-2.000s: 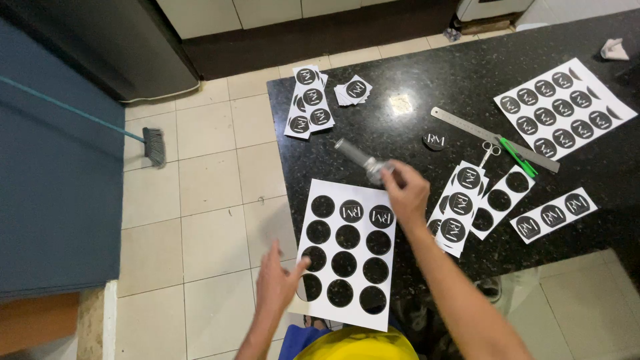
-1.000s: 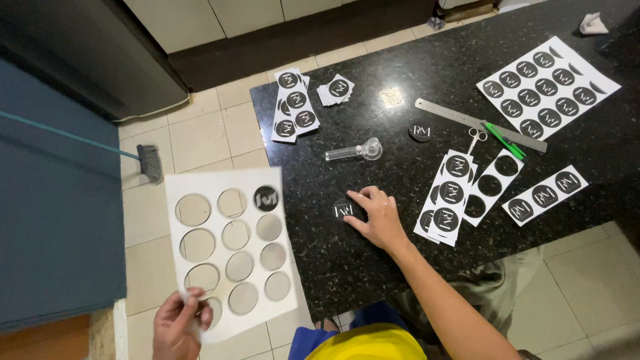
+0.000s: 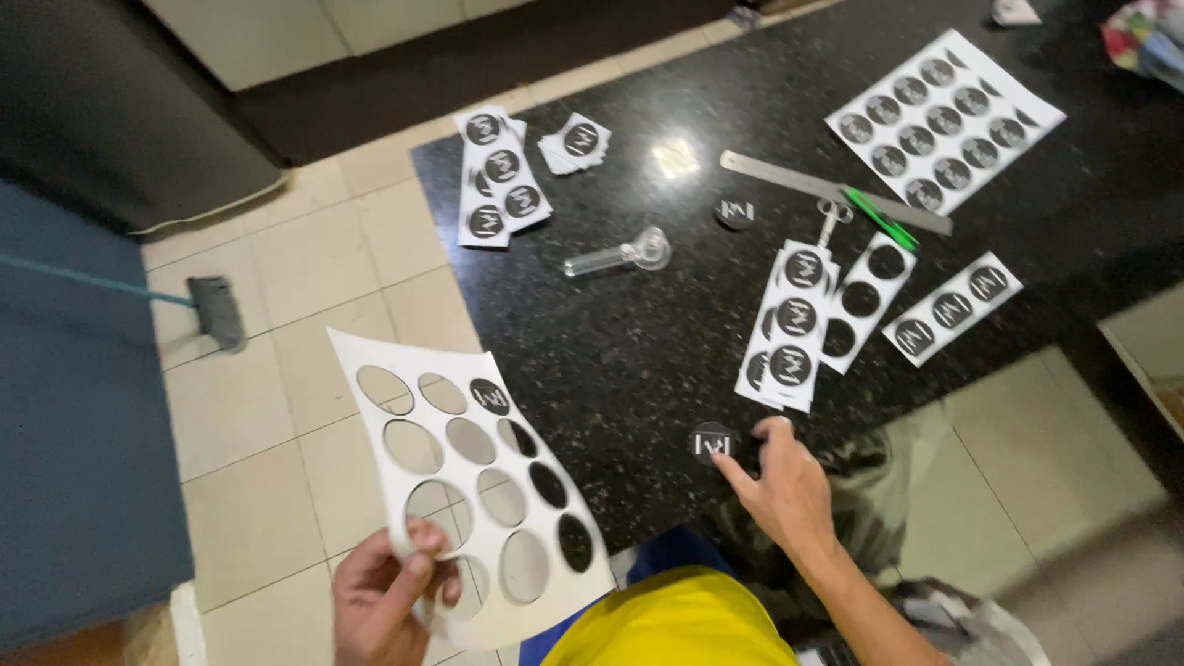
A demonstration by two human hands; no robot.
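Observation:
My left hand (image 3: 398, 583) pinches the lower left edge of a white sticker sheet (image 3: 555, 606), raised and bent beside the counter. Most of its circles are cut out; one black round sticker (image 3: 489, 398) sits at its top right. On the black granite counter, my right hand (image 3: 777, 472) has its thumb at the rim of a loose black round sticker (image 3: 712, 444) near the front edge, fingers apart. A clear handled tool (image 3: 620, 254) with a round head lies further back, and another loose round sticker (image 3: 735, 213) lies to its right.
Sticker strips (image 3: 791, 324) lie right of centre, near scissors (image 3: 833, 217), a metal ruler (image 3: 786, 173) and a green cutter (image 3: 881, 220). Another strip (image 3: 953, 310) and a full sheet (image 3: 945, 120) lie at right. Cut stickers (image 3: 499, 176) and a small stack (image 3: 575, 145) are at back left.
The sheet, flat on the counter two seconds ago, was lifted off by my left hand. My right hand let go of the clear tool and went to the loose round sticker, which has shifted toward the front edge.

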